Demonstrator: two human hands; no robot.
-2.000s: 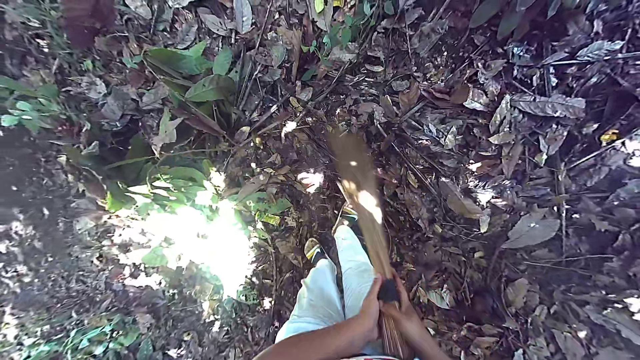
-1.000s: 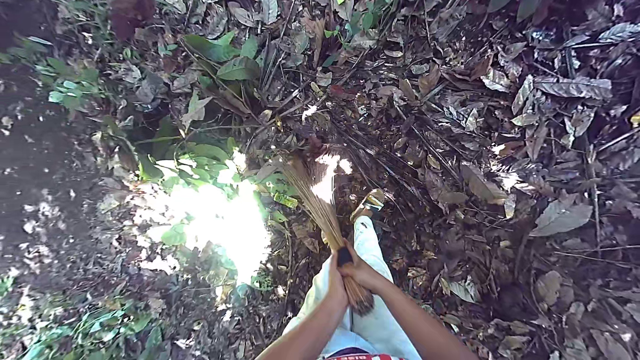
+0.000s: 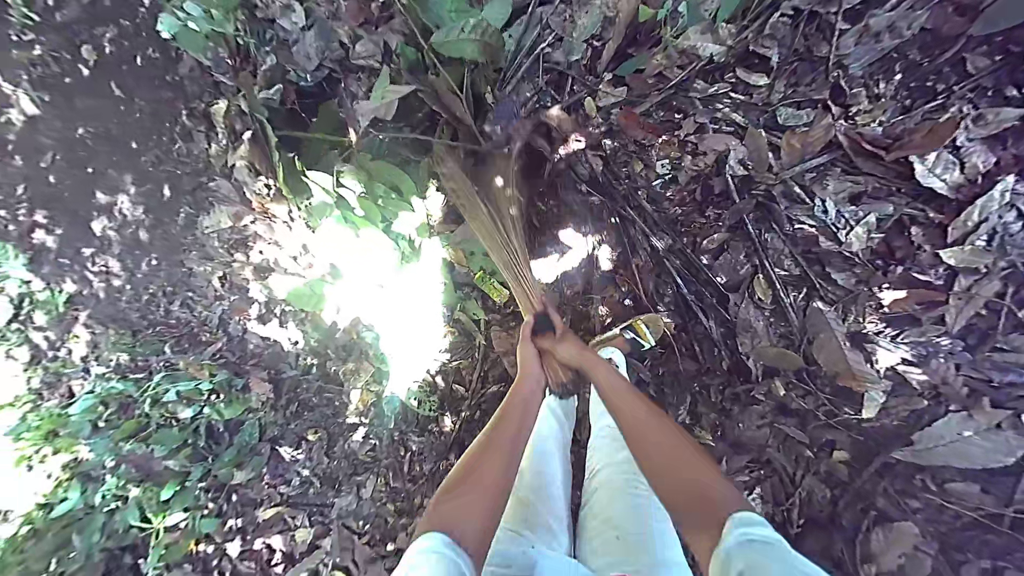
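Note:
A broom of thin brown sticks (image 3: 502,240), bound with a black band, slants up and to the left from my two hands. My left hand (image 3: 530,356) is closed around its bound part from the left side. From the right side my right hand (image 3: 566,346) grips the same part, touching the left. The butt ends of the sticks stick out below both hands. The fanned tips are blurred and lie over dry leaves (image 3: 560,136) near the top middle.
Green low plants (image 3: 160,440) grow at the lower left, and a leafy plant (image 3: 472,40) stands at the top. Brown leaf litter (image 3: 848,344) and dark thin stalks (image 3: 680,256) cover the right. My sandalled foot (image 3: 640,332) is just right of the hands.
The broom's tips have swung from right to left, from upright to a leftward slant. Both hands have stayed on it. One foot has come out to the right. The view has shifted.

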